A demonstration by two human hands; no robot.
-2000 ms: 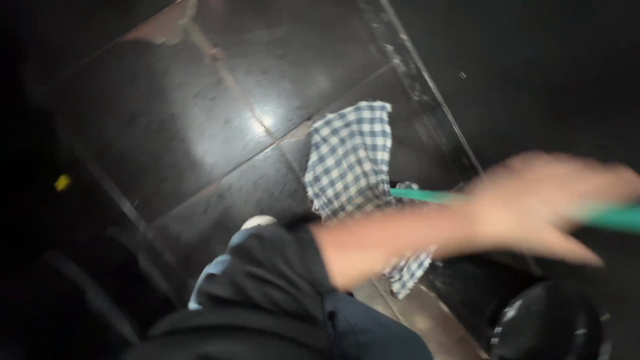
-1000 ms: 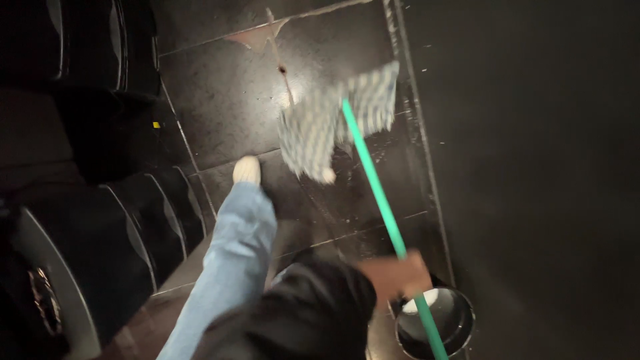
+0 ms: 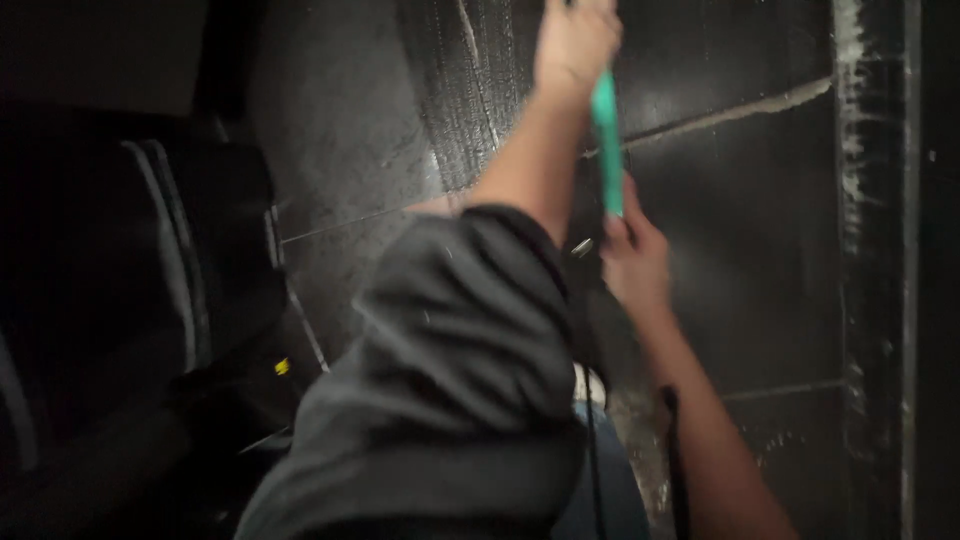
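Note:
A green pole (image 3: 609,150) runs from the top centre down to the middle of the view. My left hand (image 3: 581,41), reaching up at the top edge, grips its upper visible part. Around the pole's lower end my right hand (image 3: 636,262) is closed, with a finger lying along it. The far end of the pole is out of view, and so is the checked cloth. A wet, streaked band (image 3: 469,97) marks the dark tiles left of my left hand. The hands are blurred.
Black padded furniture (image 3: 225,247) with pale stripes stands at the left, near a small yellow thing (image 3: 281,366). A white shoe (image 3: 589,386) and a blue trouser leg show below my arms. A scuffed floor edge (image 3: 859,187) runs along the right.
The checked cloth on the pole and the black bucket, both seen one second ago, have left the view. Both hands now show on the pole, where one showed before. The view has shifted greatly.

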